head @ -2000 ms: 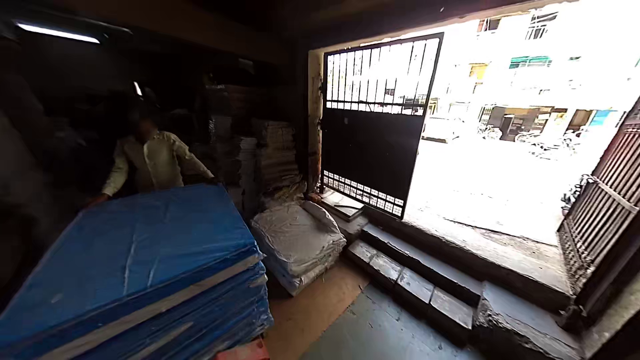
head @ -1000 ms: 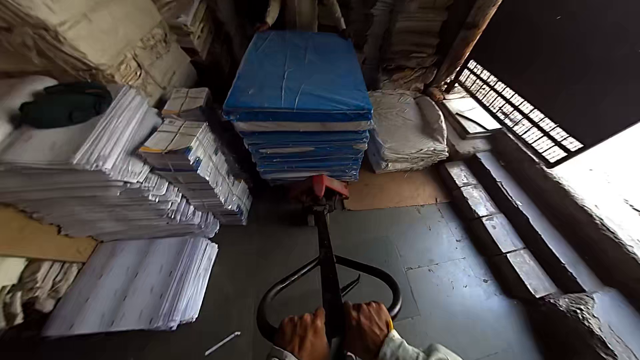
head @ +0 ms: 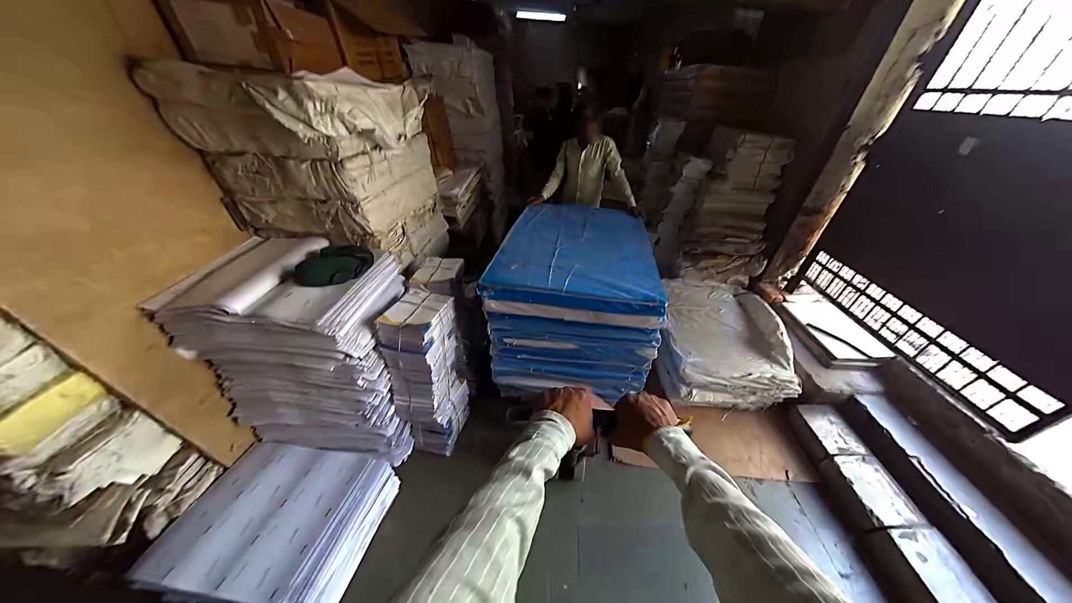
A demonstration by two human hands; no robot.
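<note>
Both my arms reach forward over the grey floor. My left hand (head: 571,412) and my right hand (head: 643,420) close side by side on the dark handle of a pallet jack (head: 601,419), which they mostly cover. Just beyond them rises a tall stack of blue-wrapped bundles (head: 576,260), several layers high, with pale edges between some layers. A person in a light shirt (head: 590,167) stands behind the stack, both hands at its far top corners. The jack's forks are hidden.
Piles of paper sheets (head: 310,360) and a tied stack (head: 419,360) stand close on the left, wrapped bales (head: 335,159) behind them. A whitish wrapped bundle (head: 724,343) sits right of the blue stack. Stone steps (head: 888,502) and a metal gate (head: 963,251) line the right side.
My arms have stretched forward, and the handle has gone from low in the view to close against the blue stack. The view has swung left from the doorway since the earliest frame.
</note>
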